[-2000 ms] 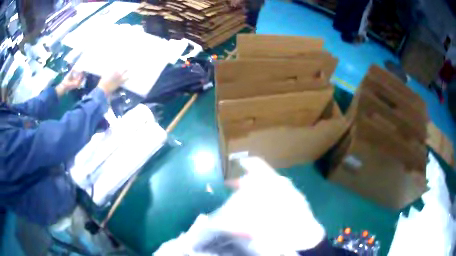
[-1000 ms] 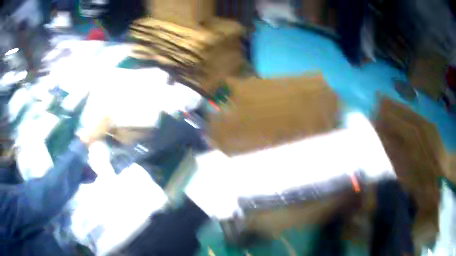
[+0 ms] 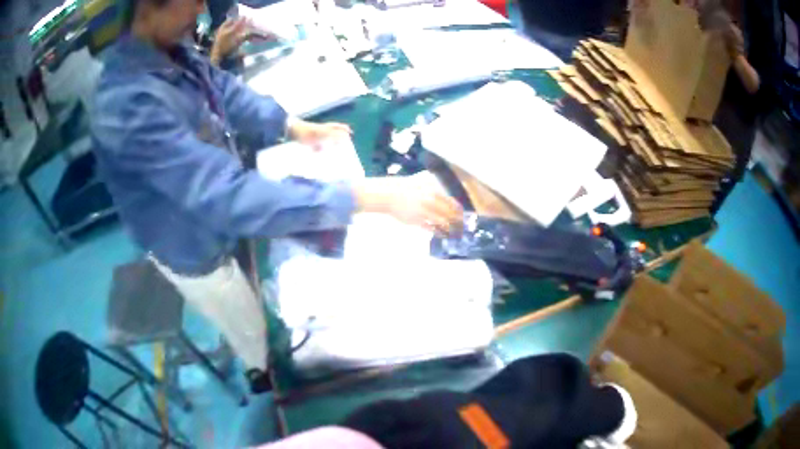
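Observation:
A dark sleeve with an orange stripe crosses the bottom of the view. At its right end, a small white part of what looks like my left hand (image 3: 621, 412) shows beside the brown cartons (image 3: 680, 338); its fingers and any hold are hidden. My right hand is out of view. White foam in clear film (image 3: 390, 307) lies on the green table in front of me. Dark bagged products (image 3: 548, 250) with orange ends lie behind it to the right. A large white sheet or block (image 3: 513, 145) lies beyond them.
A person in a blue jacket (image 3: 167, 149) reaches over the table from the left. A wooden strip (image 3: 539, 314) runs along the table. Flattened cartons (image 3: 653, 145) are piled at the far right, with another person behind. Stools (image 3: 63, 373) stand lower left.
The view has swung left, so the cartons now sit at the lower right. The long white piece with dark product, held before me a second ago, is out of view.

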